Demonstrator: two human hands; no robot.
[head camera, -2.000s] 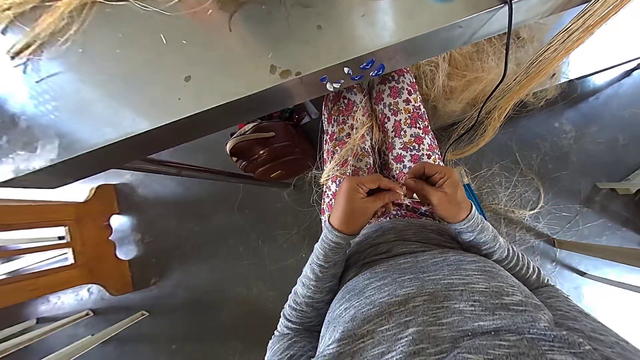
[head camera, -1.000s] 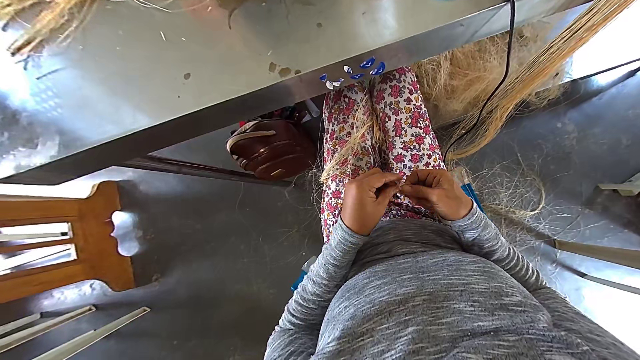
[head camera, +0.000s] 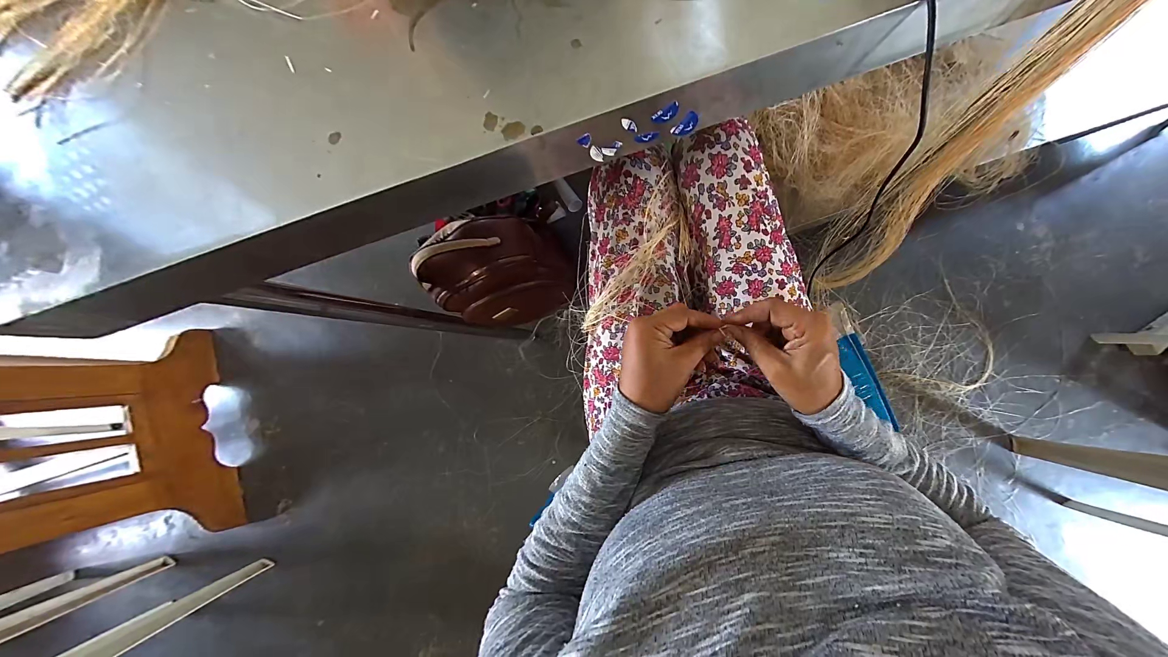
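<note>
My left hand (head camera: 662, 356) and my right hand (head camera: 792, 351) meet above my lap, with thumbs and fingertips pinched together. Whatever lies between the fingertips is too small to make out; it may be fine fibre. Beneath and beyond them are floral trousers (head camera: 730, 201), with a thin bundle of pale fibres (head camera: 639, 274) lying across the thighs. Small blue and white scraps (head camera: 666, 113) rest at the near edge of the metal table (head camera: 383, 119), just past the knees.
A brown leather bag (head camera: 502, 274) sits under the table. Long blond fibres (head camera: 967, 137) and a black cable (head camera: 920, 119) hang at the right. Loose strands (head camera: 949, 356) lie on the floor beside a blue seat edge (head camera: 867, 379). A wooden chair (head camera: 178, 429) stands at the left.
Both hands stay together over the lap, with only small shifts of the fingers and wrists. Nothing else has plainly moved.
</note>
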